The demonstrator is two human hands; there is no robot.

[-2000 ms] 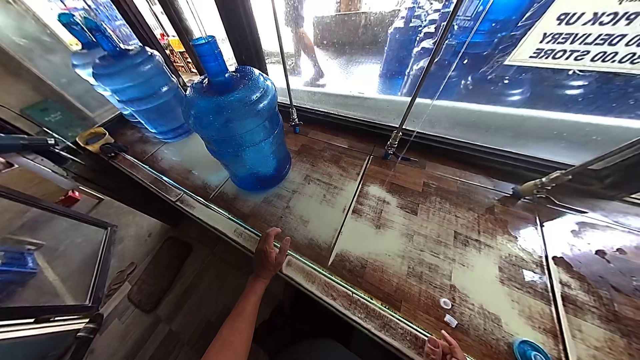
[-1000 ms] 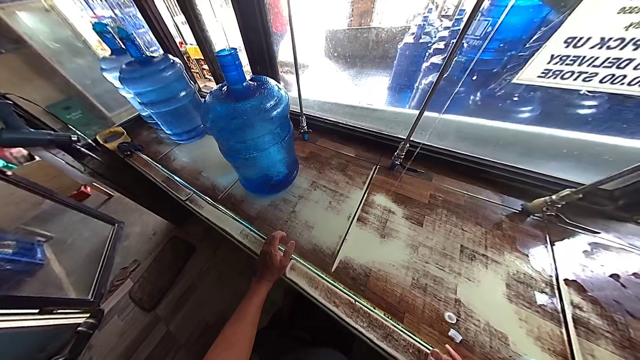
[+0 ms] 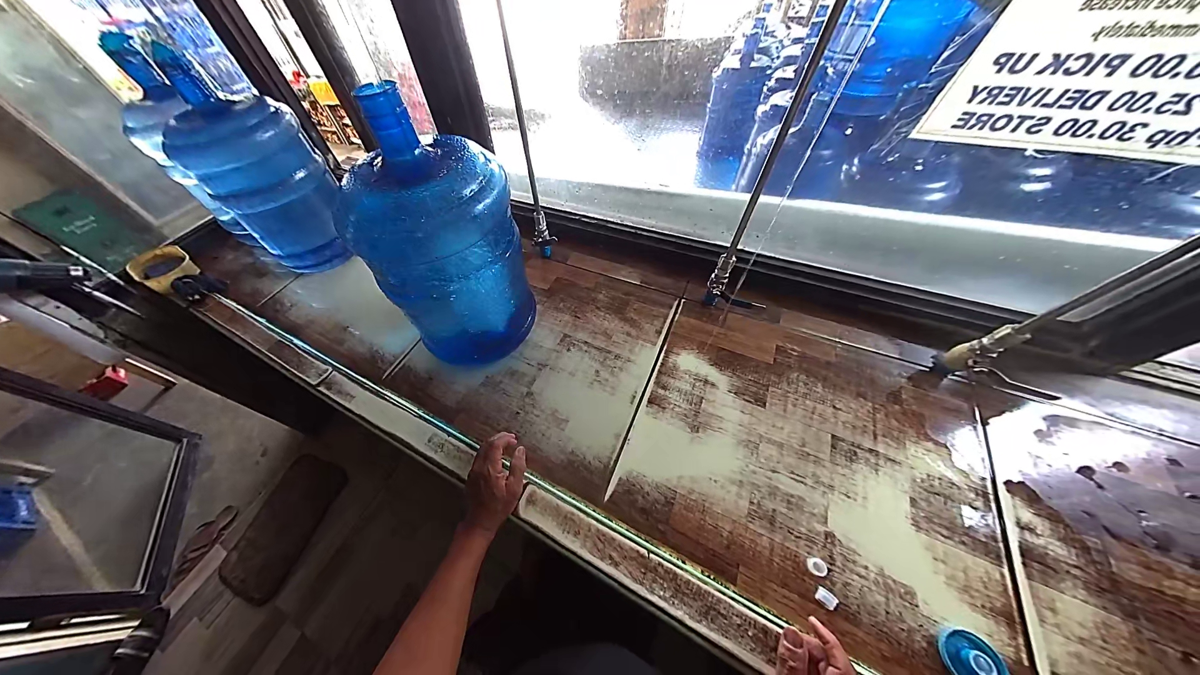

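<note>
My left hand [image 3: 495, 480] rests on the front edge of a worn, wood-patterned tiled counter [image 3: 712, 422], fingers apart and holding nothing. My right hand [image 3: 808, 649] is at the same edge farther right, partly cut off by the bottom of the view; no object shows in it. Just beyond it lie a small white ring [image 3: 817, 566] and a small white piece [image 3: 826, 598], with a round blue cap [image 3: 971, 651] to its right. A large blue water jug [image 3: 441, 248] stands upright beyond my left hand, and more blue jugs [image 3: 258, 183] stand behind it to the left.
Metal valves on thin pipes [image 3: 720, 279] line the counter's back below a wet window, which bears a printed sign [image 3: 1078, 84]. A yellow-handled thing [image 3: 161, 270] sits at the counter's left end. Below left are a dark-framed glass panel [image 3: 84, 497] and a floor mat [image 3: 284, 530].
Both hands stay at the counter edge, and the jugs stand where they were. The view has shifted slightly.
</note>
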